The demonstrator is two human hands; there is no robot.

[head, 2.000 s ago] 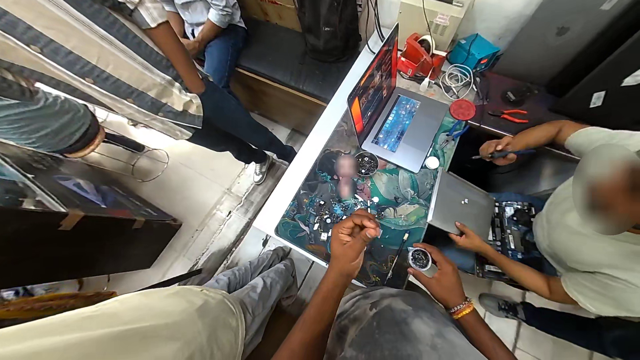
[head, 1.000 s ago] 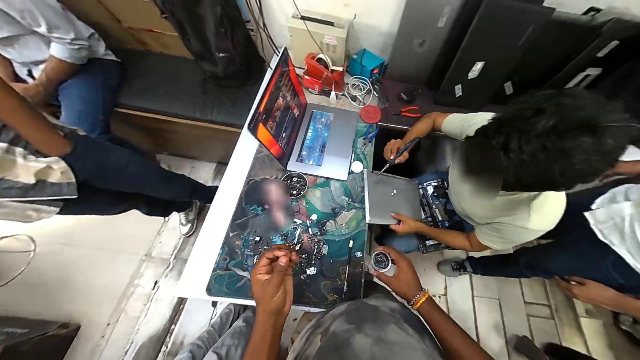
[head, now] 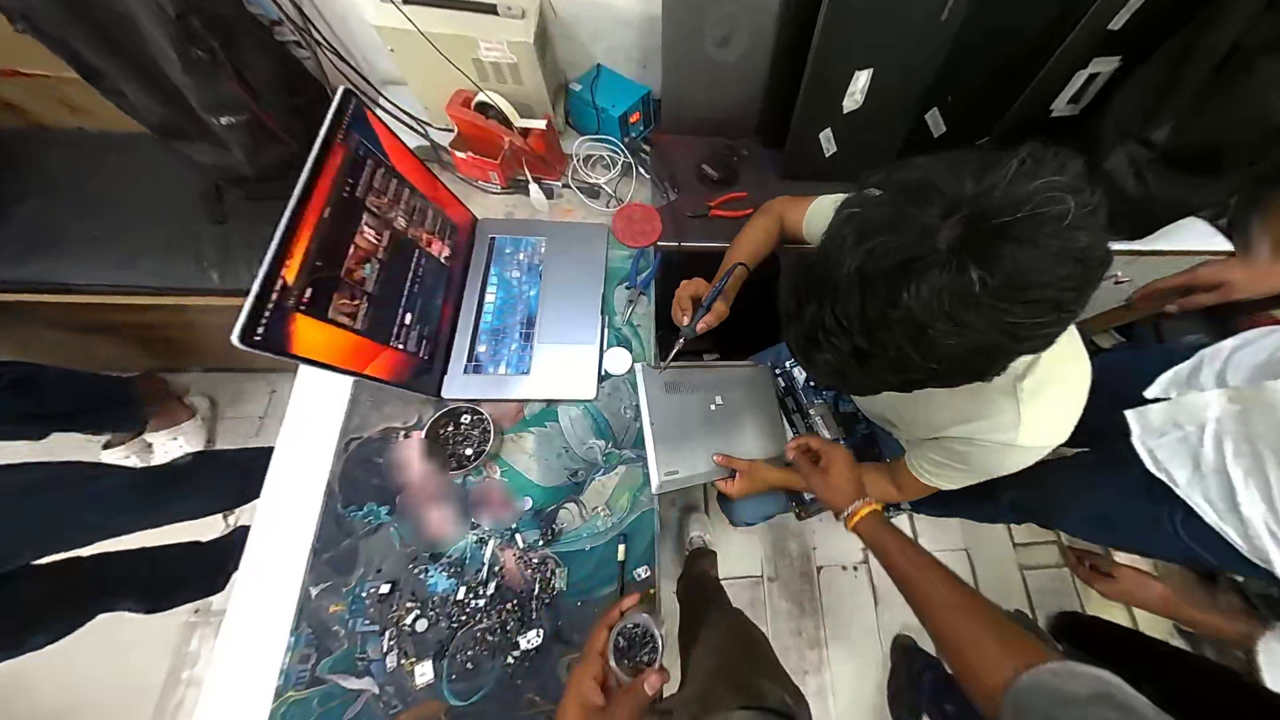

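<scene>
My left hand point(head: 605, 670) holds a small round container point(head: 636, 646) full of tiny dark parts, probably screws, at the table's near edge. My right hand point(head: 828, 472), with bracelets at the wrist, reaches out beside a co-worker's hand point(head: 745, 475); its fingers are curled, and whether they hold anything is unclear. That co-worker's hand steadies a grey laptop cover point(head: 715, 420), while the other hand point(head: 700, 305) holds a soldering iron point(head: 705, 310) with its tip at the cover's upper edge. Exposed laptop internals point(head: 815, 410) lie beyond the cover.
An open laptop point(head: 525, 310) stands on the patterned mat point(head: 590, 520), near a metal bowl point(head: 462, 438) of small parts and a scattered heap of components point(head: 470, 610). Behind are a red tape dispenser point(head: 500, 140), a blue soldering station point(head: 608, 103) and red-handled pliers point(head: 722, 206).
The small container, in my right hand before, is now in my left. My right hand has moved out to the right, close to the co-worker's hand. The view has shifted.
</scene>
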